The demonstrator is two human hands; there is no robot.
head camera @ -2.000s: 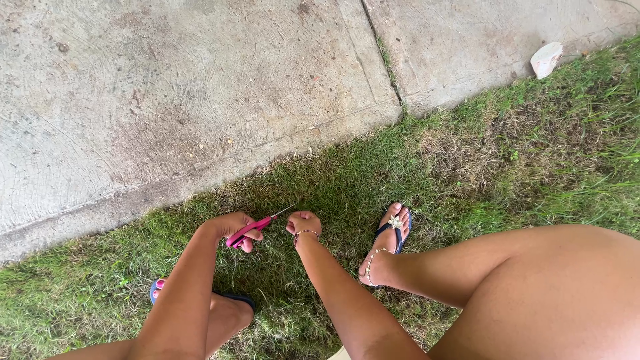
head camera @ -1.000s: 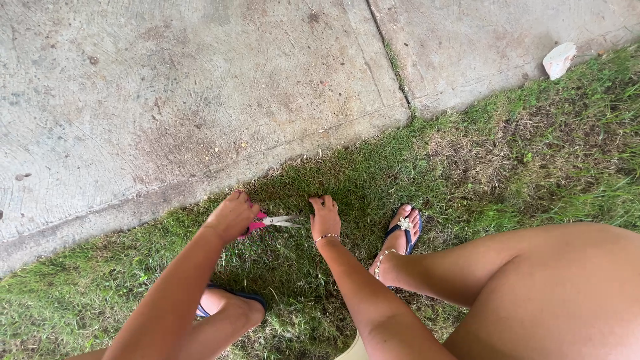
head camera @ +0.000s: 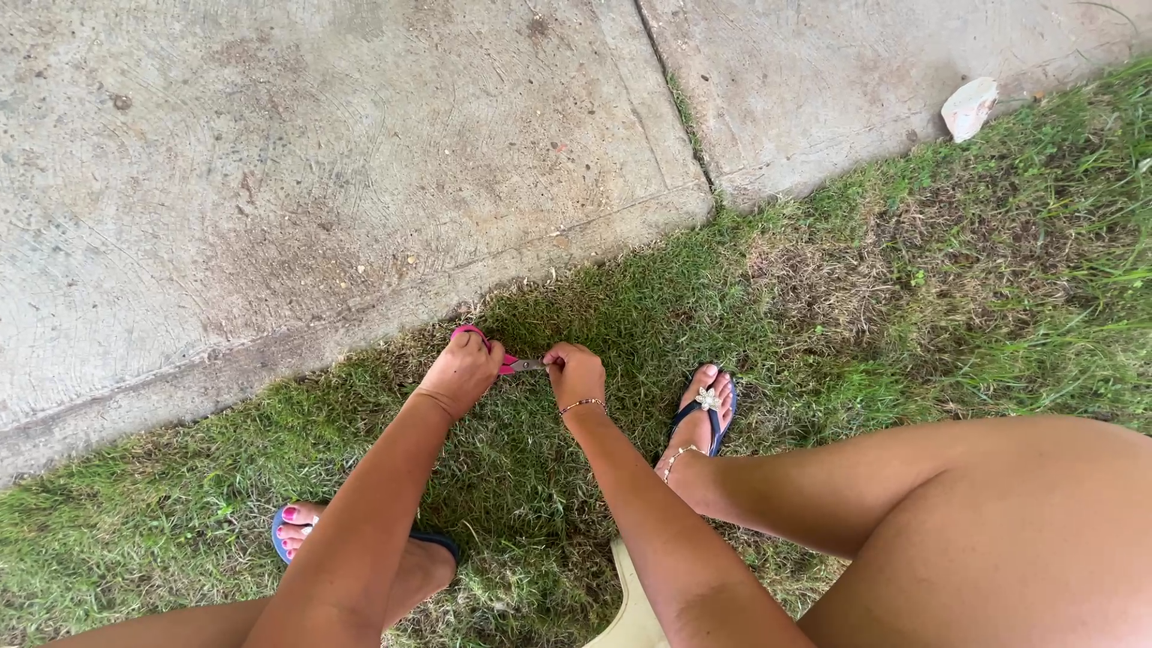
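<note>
Low on the grass, my left hand (head camera: 463,371) holds pink-handled scissors (head camera: 525,365), its fingers around the handles. The metal blades point right and look closed together. My right hand (head camera: 576,373), with a beaded bracelet (head camera: 582,406) at the wrist, is just right of the scissors. Its thumb and fingertips are drawn together at the blade tips; whether they pinch any grass is too small to tell. Short green and brown grass (head camera: 540,441) lies under both hands, beside the edge of a concrete slab (head camera: 432,310).
My feet in dark blue flip-flops stand on the grass, one (head camera: 297,531) at lower left and one (head camera: 708,405) right of my hands. A whitish stone or shell (head camera: 969,109) lies at the slab's edge, upper right. A grassy joint (head camera: 688,117) splits the concrete.
My right hand has come up to the scissor tips, and its fingers, spread a second ago, are now drawn together. The scissor blades, open a second ago, now look closed.
</note>
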